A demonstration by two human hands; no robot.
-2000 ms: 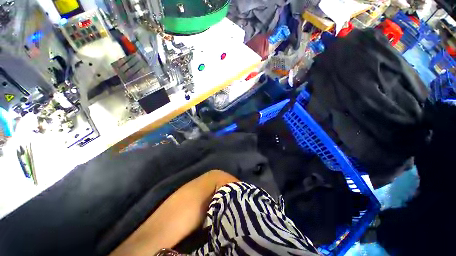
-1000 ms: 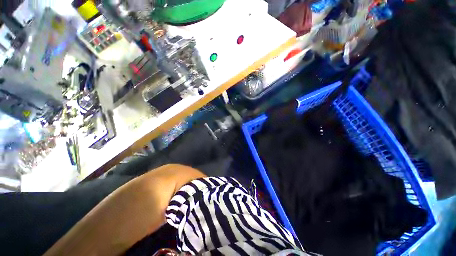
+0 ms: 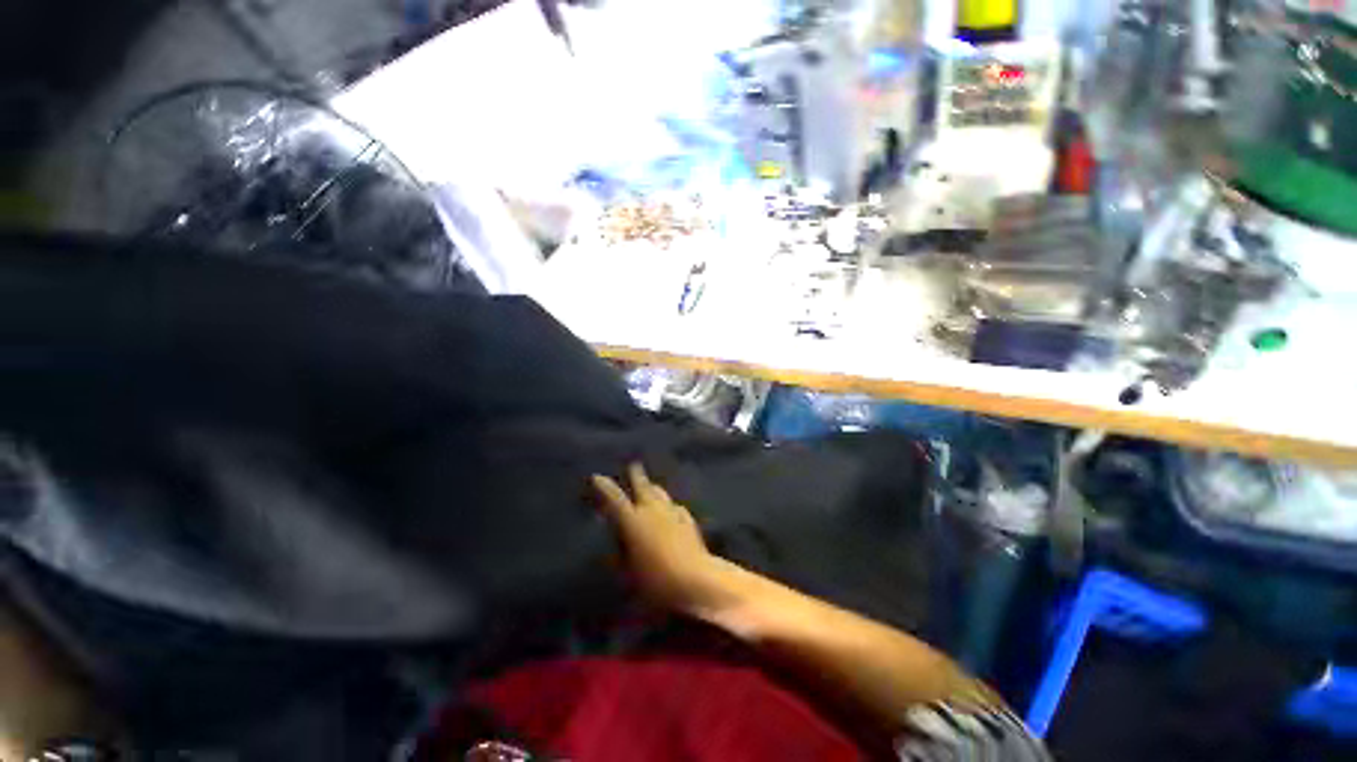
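Observation:
A dark garment (image 3: 447, 372) spreads from the left edge across the lap, below the table's front edge. My right hand (image 3: 655, 536) lies on its right part, palm down with fingers apart, holding nothing that I can see. My left hand is not in view; a blurred skin-coloured patch at the lower left edge may be that arm. The button machine's clamp parts (image 3: 819, 253) sit on the table, blurred.
The white table (image 3: 908, 335) has a wooden edge. Thread snips (image 3: 691, 287) and a coppery button pile (image 3: 650, 221) lie left of the clamp. The green-rimmed feeder bowl (image 3: 1302, 186) is far right. A blue crate (image 3: 1060, 655) stands lower right; black plastic (image 3: 320, 194) is upper left.
The view has swung left, so the table and crate sit further right. My right hand now shows on the garment; earlier only the arm was visible. More of the garment shows at left.

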